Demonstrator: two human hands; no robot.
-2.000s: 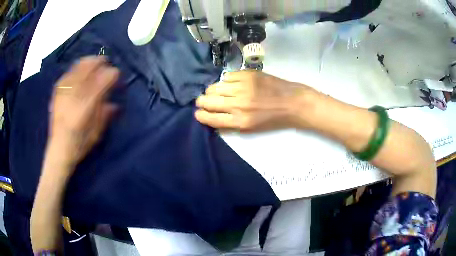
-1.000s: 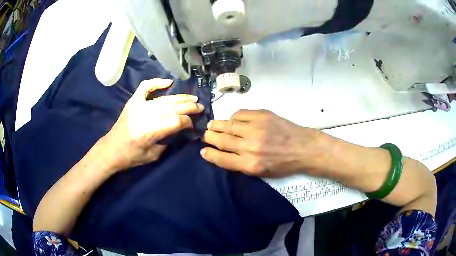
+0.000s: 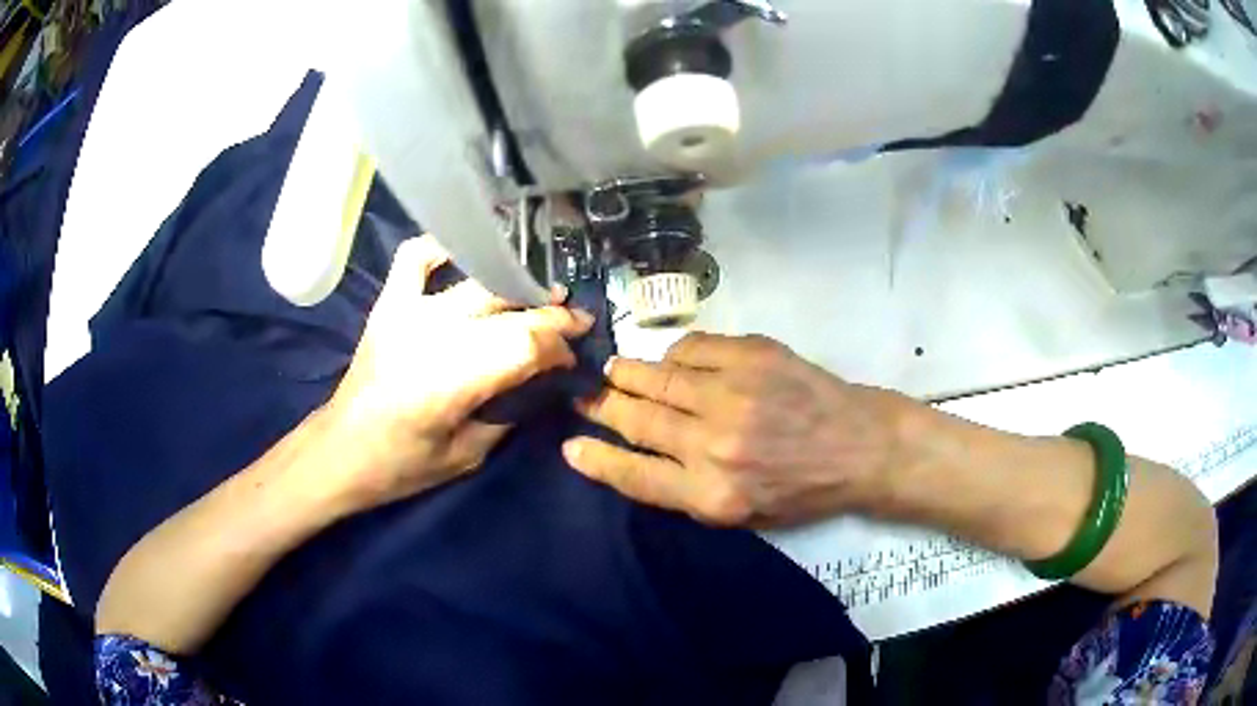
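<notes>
A large navy fabric panel (image 3: 455,593) spreads over the left and middle of the machine table and hangs past its front edge. Its edge runs up to the presser foot (image 3: 576,255) under the white machine head. My left hand (image 3: 427,372) lies on the fabric just left of the edge, fingertips close to the foot. My right hand (image 3: 744,428) holds the fabric's right edge with its fingertips, just below the foot. The needle tip cannot be made out.
The white sewing machine arm (image 3: 855,83) crosses the top. A ribbed white knob (image 3: 666,297) is right of the foot. A cream bar (image 3: 314,221) stands left. The table's front edge carries a printed ruler scale (image 3: 910,566). A pinkish item (image 3: 1227,306) lies far right.
My left hand has come from the far left to the fabric edge near the foot. My right hand stays at the edge. The machine head looks larger and the view has shifted.
</notes>
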